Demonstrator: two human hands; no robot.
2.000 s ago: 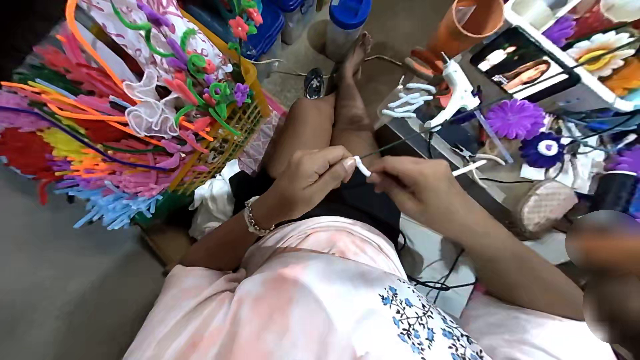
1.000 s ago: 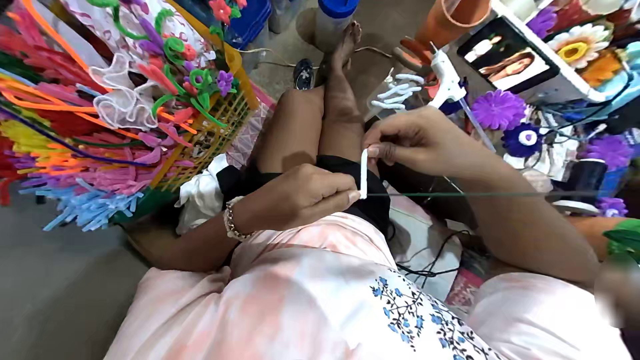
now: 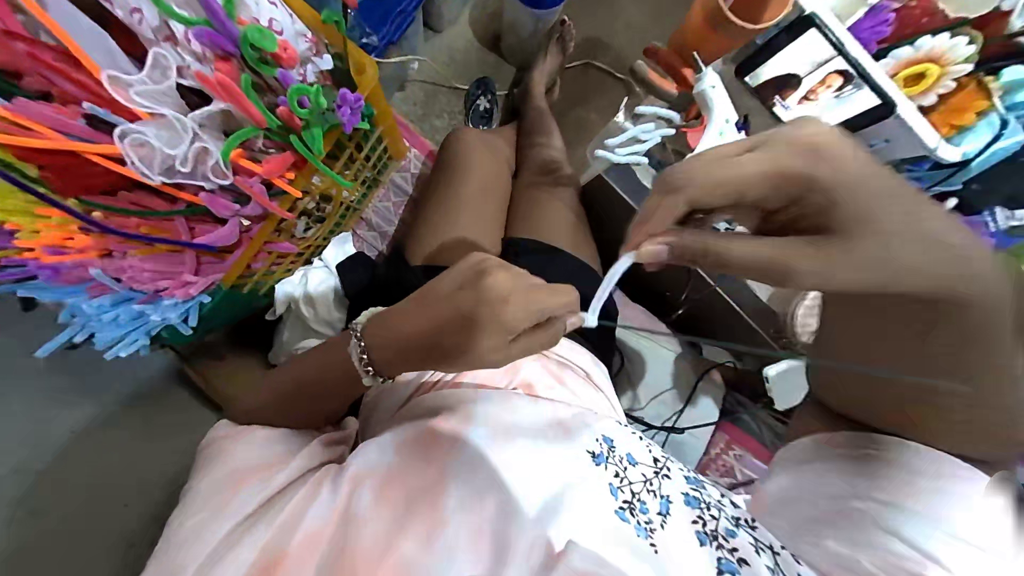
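Over the lap, my left hand (image 3: 488, 316) pinches the lower end of a short white strip (image 3: 610, 288), which looks like a pipe cleaner. A thin dark green wire (image 3: 704, 342) runs from these fingertips toward the right, under my right forearm. My right hand (image 3: 760, 208) holds the strip's upper end between thumb and index finger, so the strip spans the gap between both hands in a slight curve. Whether the wire is wrapped by the strip cannot be told.
On the left stands a yellow plastic basket (image 3: 344, 188) with many coloured pipe cleaners (image 3: 120, 248). Curled white pieces (image 3: 640, 136), a white glue gun (image 3: 714, 104), an orange pot (image 3: 736, 24) and a phone (image 3: 816, 72) lie ahead right. Black cables (image 3: 680, 424) lie beside the lap.
My right hand has moved up and to the right, holding the white strip's end. The strip now slants between the hands; one second ago it stood nearly upright.
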